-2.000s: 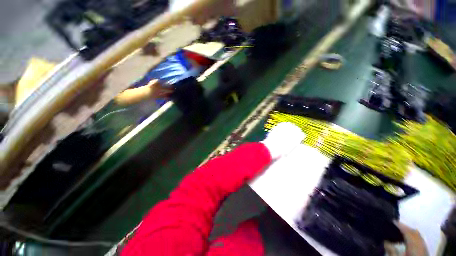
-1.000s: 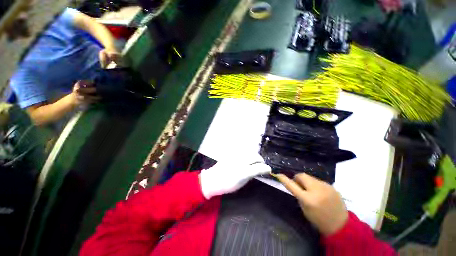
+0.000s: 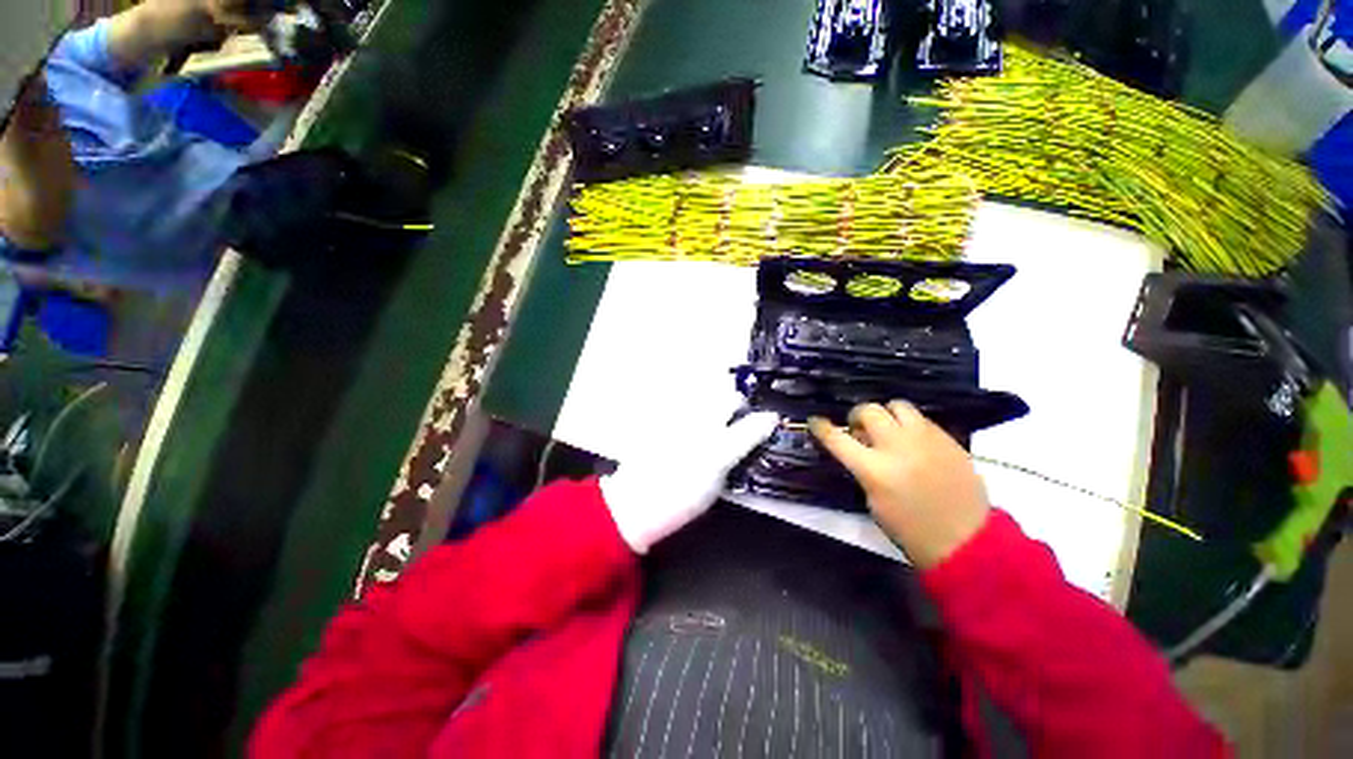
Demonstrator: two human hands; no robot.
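Note:
A black plastic housing (image 3: pixel 868 349) with three oval openings along its raised far side lies on the white sheet (image 3: pixel 1061 400). My left hand (image 3: pixel 686 472), in a white glove, is at the housing's near left edge. My bare right hand (image 3: pixel 908 472) has its fingertips on the near part of the housing. A thin yellow wire (image 3: pixel 1165 522) runs out to the right from under my right hand; a short piece of wire shows between my two hands. The fingertips' exact hold is partly hidden.
Yellow-green wire bundles (image 3: pixel 779 218) lie behind the housing, with a larger heap (image 3: pixel 1113 148) at the back right. A spare black housing (image 3: pixel 663 131) lies behind them. A green glue gun (image 3: pixel 1309 475) stands by a black box (image 3: pixel 1209 319) at right. A person (image 3: pixel 112 163) sits beyond the conveyor.
Both hands have moved slightly up and onto the housing. A long wire now extends to the right of my right hand. The view has shifted; the person across the conveyor has raised an arm.

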